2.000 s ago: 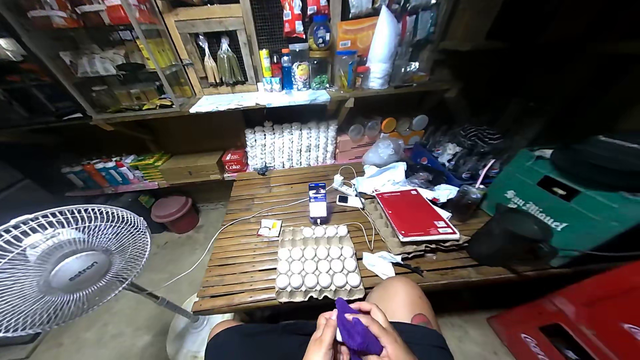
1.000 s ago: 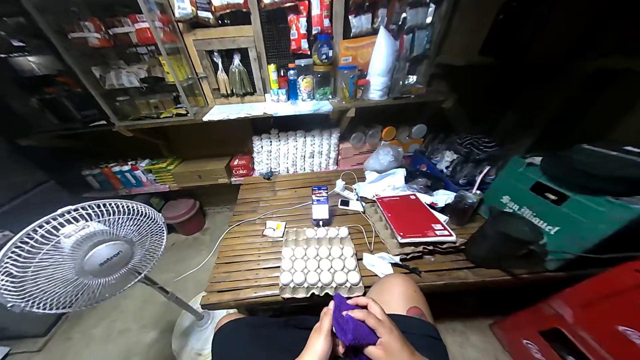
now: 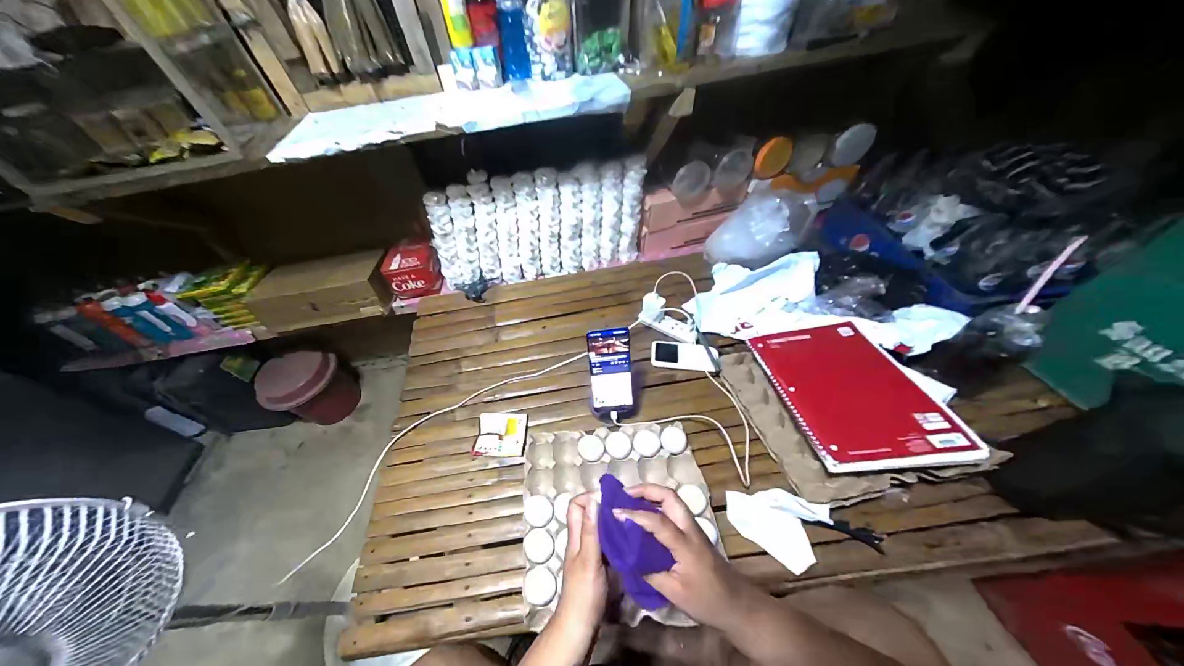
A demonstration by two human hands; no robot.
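Note:
Both hands are together above the near part of a grey pulp egg tray (image 3: pixel 542 481). My right hand (image 3: pixel 689 555) grips a bunched purple cloth (image 3: pixel 634 550). My left hand (image 3: pixel 583 550) is closed around something pale at the cloth's left side, mostly hidden, so I cannot tell for sure that it is an egg. White eggs (image 3: pixel 539 546) fill part of the tray, with a row along its far edge; some cups behind the hands hold none. Just beyond the tray stands a lit smartphone (image 3: pixel 610 370) with a cable plugged in.
On the slatted bamboo table (image 3: pixel 444 518) lie a small packet (image 3: pixel 500 435), a white device (image 3: pixel 684 356), cables, a crumpled white cloth or paper (image 3: pixel 777 527) and a red spiral notebook (image 3: pixel 865 398) on another tray. A fan (image 3: pixel 83 583) is at left, a green crate (image 3: pixel 1119 324) at right.
Both hands, with the purple cloth, have moved from over the lap, at the tray's near edge, forward over the tray. The view has shifted closer and lower.

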